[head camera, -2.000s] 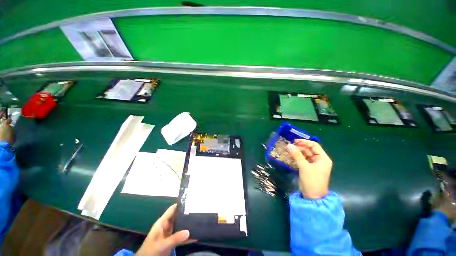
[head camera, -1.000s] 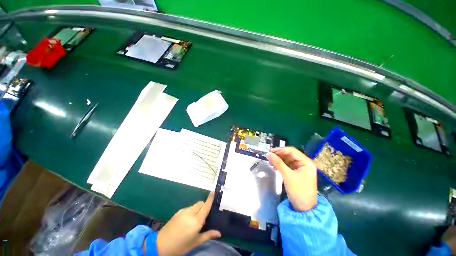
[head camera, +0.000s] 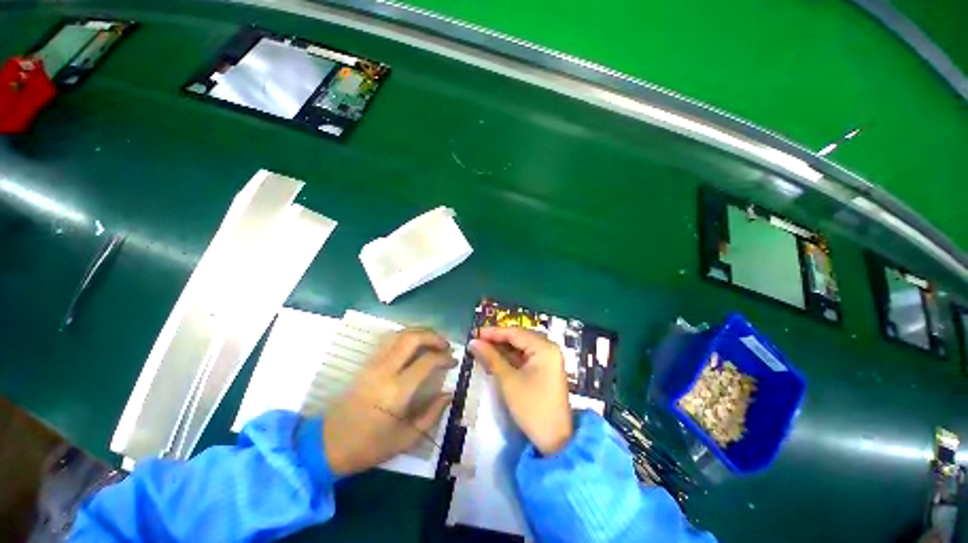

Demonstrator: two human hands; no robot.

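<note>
An open tablet [head camera: 483, 445] lies in front of me with its circuit board [head camera: 573, 345] at the far end. My right hand [head camera: 528, 387] is over the board's left edge, thumb and forefinger pinched together; whether a small part is between them is hidden. My left hand [head camera: 391, 401] is over the ruled tape sheet [head camera: 281, 366] beside the tablet, fingers curled and blurred; I cannot tell if it holds anything.
A blue bin [head camera: 780, 408] of small tan parts stands right, with dark parts [head camera: 647, 451] beside it. Long strips [head camera: 212, 308] and a folded white pad [head camera: 416, 255] lie left. Tweezers [head camera: 93, 278] and a red bin [head camera: 23, 95] are far left. Other tablets [head camera: 287, 80] lie farther back.
My left hand has left the tablet's lower left edge and moved up over the tape sheet. My right hand has gone from the blue bin to the tablet, then left to the board's left edge.
</note>
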